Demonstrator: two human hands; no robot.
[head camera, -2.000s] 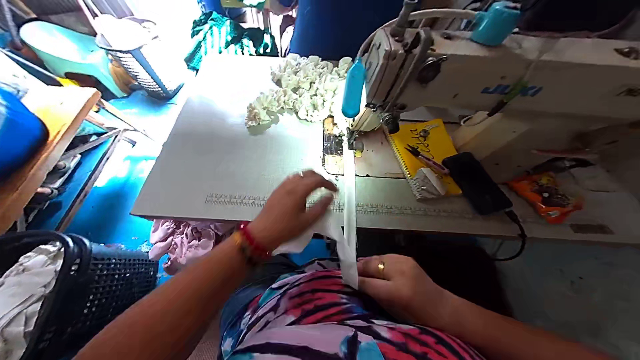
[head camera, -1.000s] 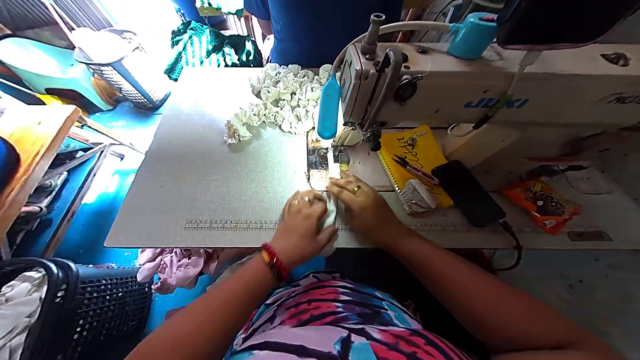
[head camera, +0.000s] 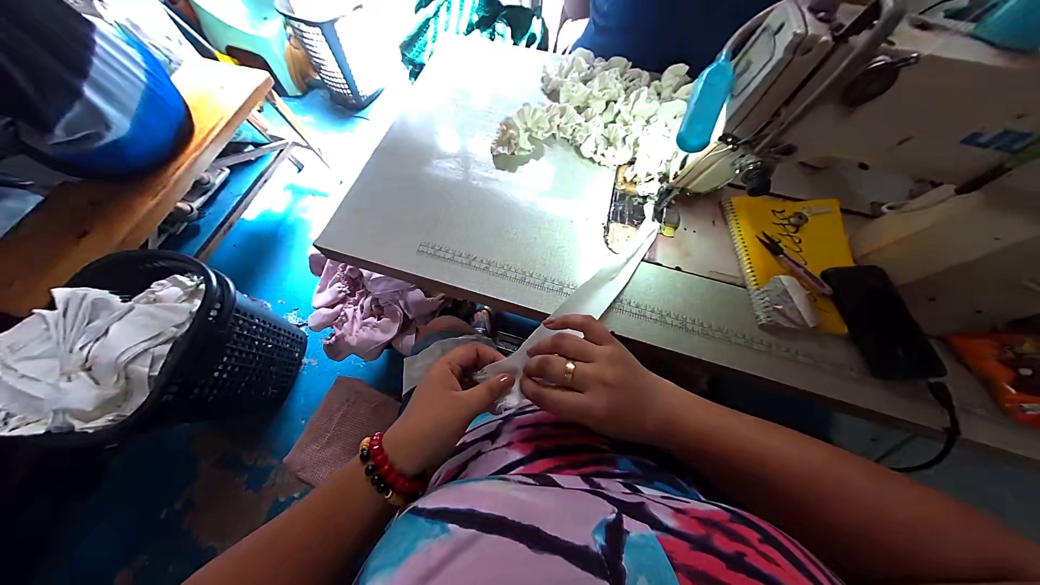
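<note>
A white fabric strip (head camera: 601, 284) runs from under the presser foot of the Juki sewing machine (head camera: 780, 73) over the table's front edge to my lap. My left hand (head camera: 455, 398), with bead bracelets at the wrist, pinches the strip's lower part between thumb and fingers. Close on its right, my right hand (head camera: 585, 374), wearing a ring, grips the same strip with curled fingers. Behind the needle area lies a heap of ruffled off-white fabric (head camera: 609, 106). A turquoise piece (head camera: 705, 104) hangs at the machine head.
On the table (head camera: 471, 211) are a yellow spiral notebook (head camera: 796, 236) with a pen (head camera: 792, 262), a black phone (head camera: 881, 321) with a cable, and an orange packet (head camera: 999, 366). A black basket (head camera: 252, 357) of white cloth stands at left; pink fabric (head camera: 370, 309) hangs below the table edge.
Both hands have moved from the table near the needle down to my lap, and the strip now stretches between them and the machine. The view has shifted to the left.
</note>
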